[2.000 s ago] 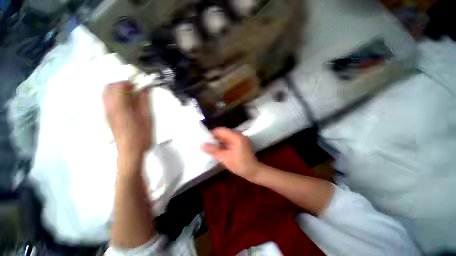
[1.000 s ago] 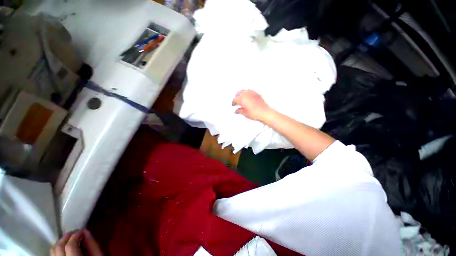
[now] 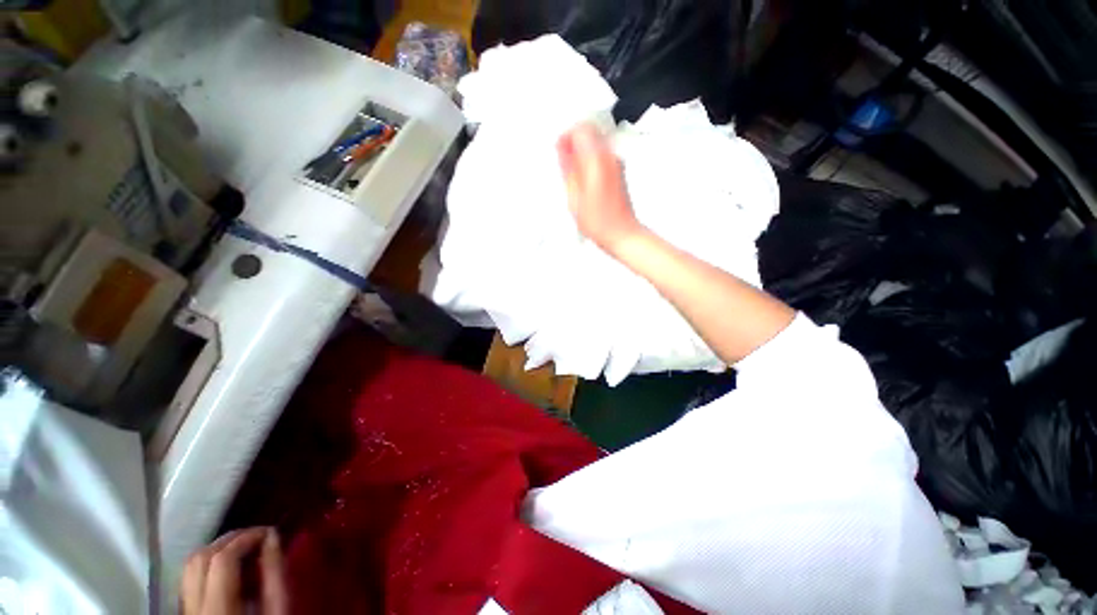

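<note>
A big bundle of white pieces (image 3: 517, 228) lies to the right of the machine table. My right hand (image 3: 598, 186) is on top of the bundle, blurred, with its fingers pointing away from me; whether it grips a piece cannot be told. My left hand (image 3: 235, 577) is at the bottom edge, partly cut off, over the red apron (image 3: 421, 481) beside the table edge. Its fingers are bent and no cloth shows in them. A white garment piece (image 3: 72, 517) lies on the table at the lower left.
The overlock machine (image 3: 108, 204) stands at the left, with a blue strip (image 3: 301, 252) across the table edge. A tool recess (image 3: 355, 150) holds small tools. Black plastic bags (image 3: 842, 252) are at the right, with white scraps (image 3: 1010, 571) at the lower right.
My right hand has moved farther up over the bundle. My left hand has moved right, off the table corner and over the apron. Earlier, both hands were at the cloth by the machine.
</note>
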